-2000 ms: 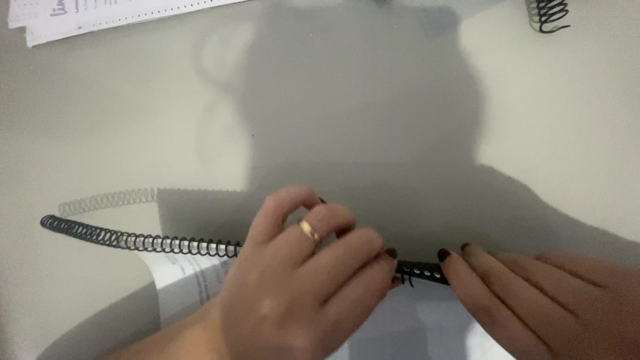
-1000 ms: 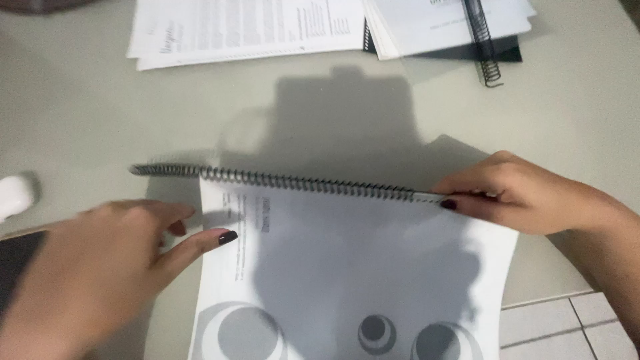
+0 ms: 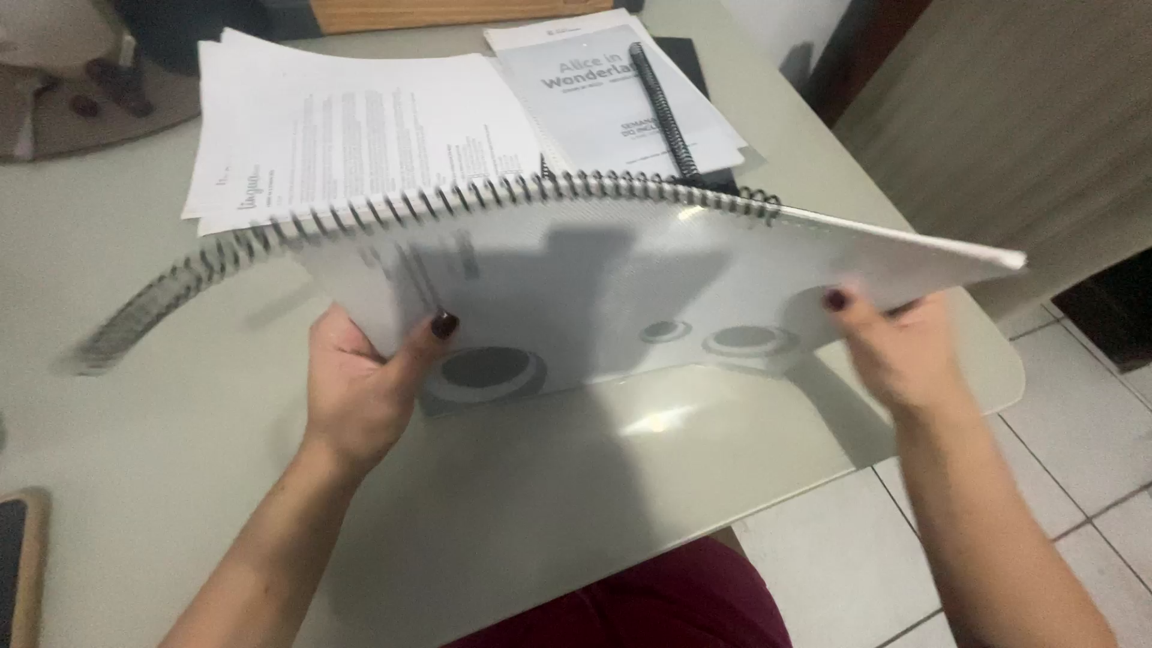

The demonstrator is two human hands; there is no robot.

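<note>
Between both hands I hold up a stack of printed sheets with a clear plastic cover (image 3: 585, 306), bent in a slight arch. My left hand (image 3: 373, 387) grips its lower left part, thumb on the front. My right hand (image 3: 891, 346) grips the right end the same way. A black spiral binding coil (image 3: 450, 200) runs through the holes along the upper edge. Its loose left end hangs past the sheets, blurred, over the table. At the right the coil stops short of the stack's corner.
Behind the stack lie loose printed sheets (image 3: 360, 117) and a titled booklet cover (image 3: 585, 108) with another black coil (image 3: 664, 112) on it. The grey table (image 3: 504, 540) ends at the front and right, with floor tiles (image 3: 819, 576) beyond. A tan-edged object (image 3: 31, 558) lies at lower left.
The stack with its coil has been lifted and tilted up off the table. My left hand, free one second ago, now holds the sheets; my right hand has left the coil edge.
</note>
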